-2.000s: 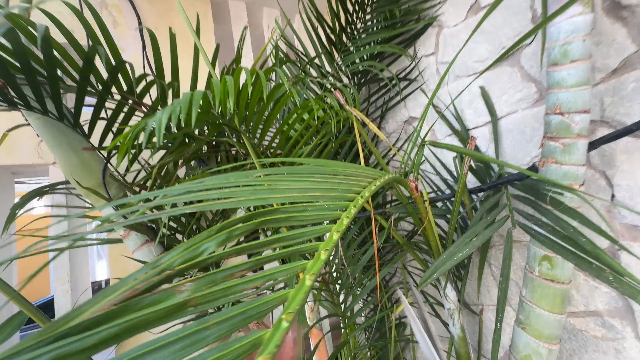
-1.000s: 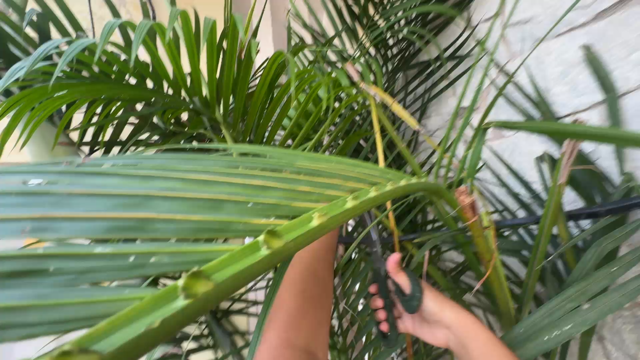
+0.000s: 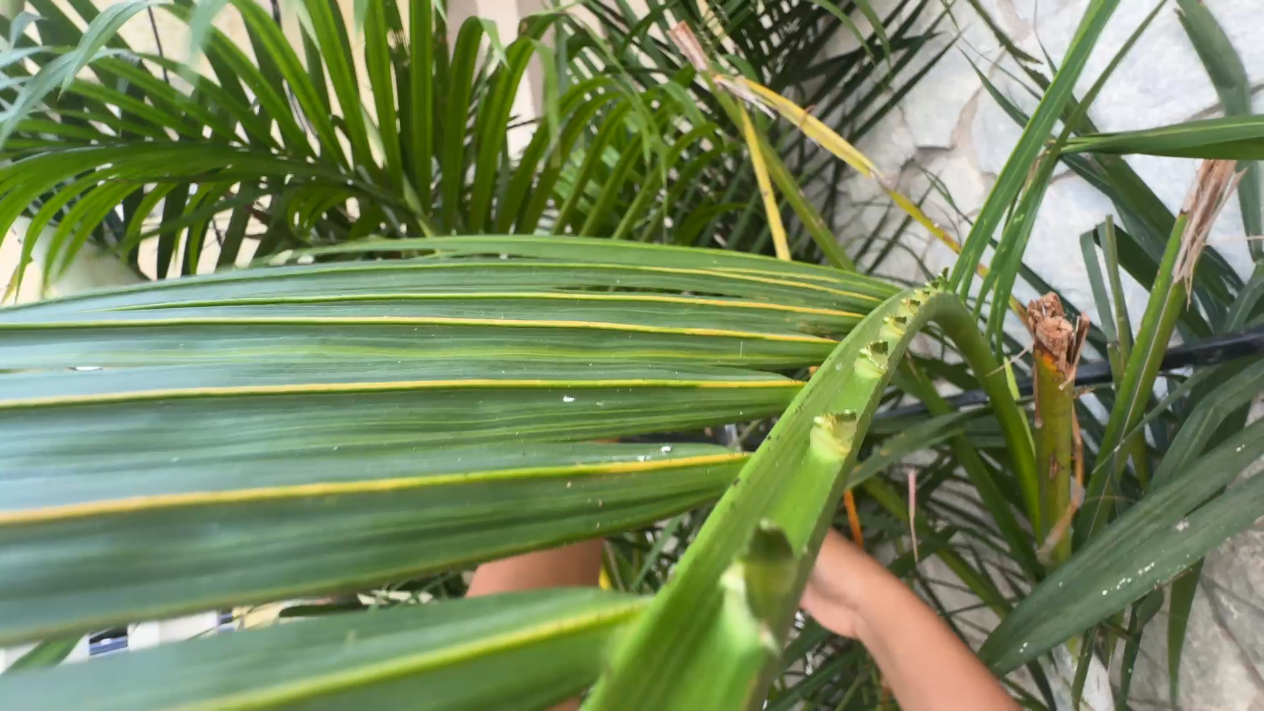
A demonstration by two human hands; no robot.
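Note:
A green palm frond's midrib (image 3: pixel 790 444) arches across the view, with cut leaflet stubs along it and long leaflets (image 3: pixel 395 395) spreading left. Behind the midrib, at lower right, shows the wrist and part of my right hand (image 3: pixel 837 592); its fingers are hidden, and so is whatever it holds. My left forearm (image 3: pixel 538 568) shows between two leaflets, and the left hand is covered by the frond. The scissors are out of sight.
A brown-tipped cut stalk (image 3: pixel 1055 425) stands right of the midrib, with a frayed one (image 3: pixel 1175 267) beyond. A black cable or pipe (image 3: pixel 1215 351) crosses before a stone wall (image 3: pixel 987 168). More palm fronds (image 3: pixel 326 128) fill the upper left.
A second ago my right hand showed with dark-handled scissors; now the frond's midrib hides its fingers and the scissors. The view has moved closer to the frond.

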